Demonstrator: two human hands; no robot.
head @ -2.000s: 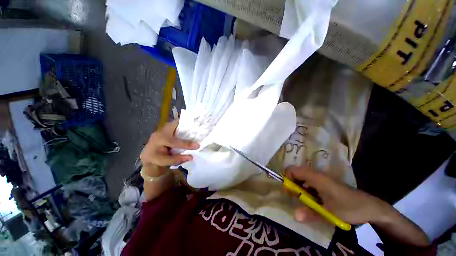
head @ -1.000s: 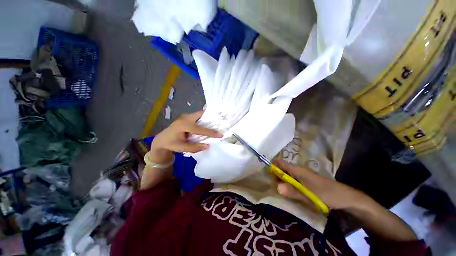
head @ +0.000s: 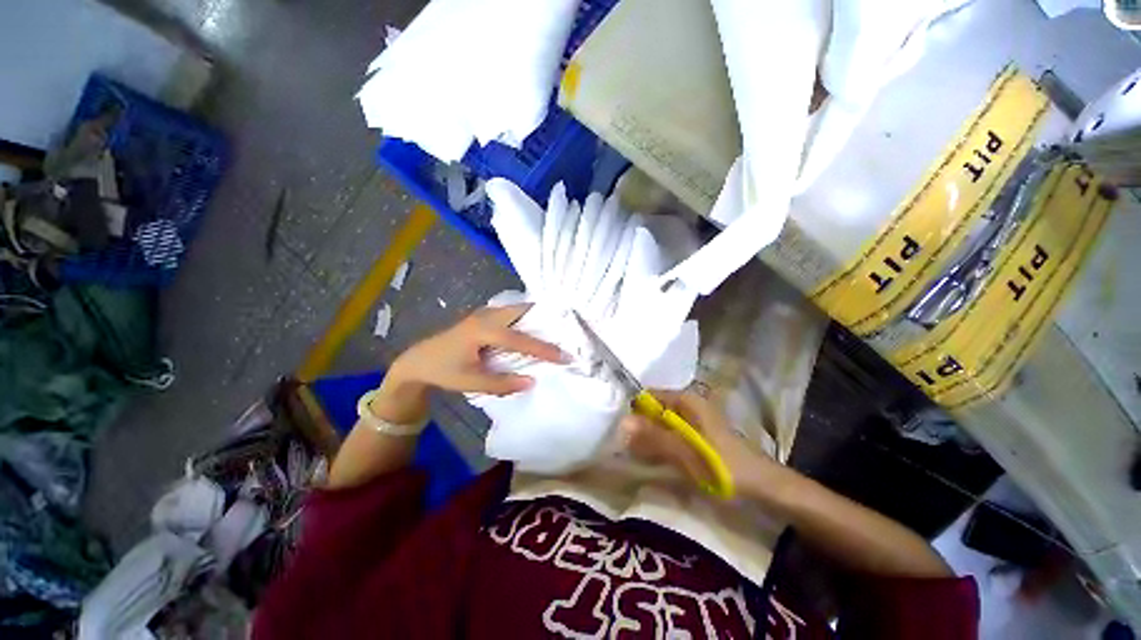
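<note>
My left hand [head: 469, 355] grips a bundle of white cut pieces [head: 551, 425] over my lap; their upper ends fan out in several pleats. My right hand [head: 701, 448] holds scissors with yellow handles [head: 686, 440]. The silver blades point up and left onto the white cloth beside my left fingers; whether they are open or closed is unclear. A joined white strip [head: 757, 138] runs from the pale table [head: 669, 119] down to the bundle. Where blades and cloth meet, the detail is too bright and blurred to see.
A white stack [head: 469, 75] lies on a blue crate [head: 444, 188] beyond the bundle. A taped holder marked "PIT" [head: 895, 269] with metal tools sits on the table at right. Another blue crate [head: 188, 169] stands on the floor at left. White cloth heaps [head: 157, 575] lie lower left.
My view has shifted, showing more of the table and the taped holder. The scissors and my right hand have moved closer to my left hand. My left hand keeps its grip on the bundle.
</note>
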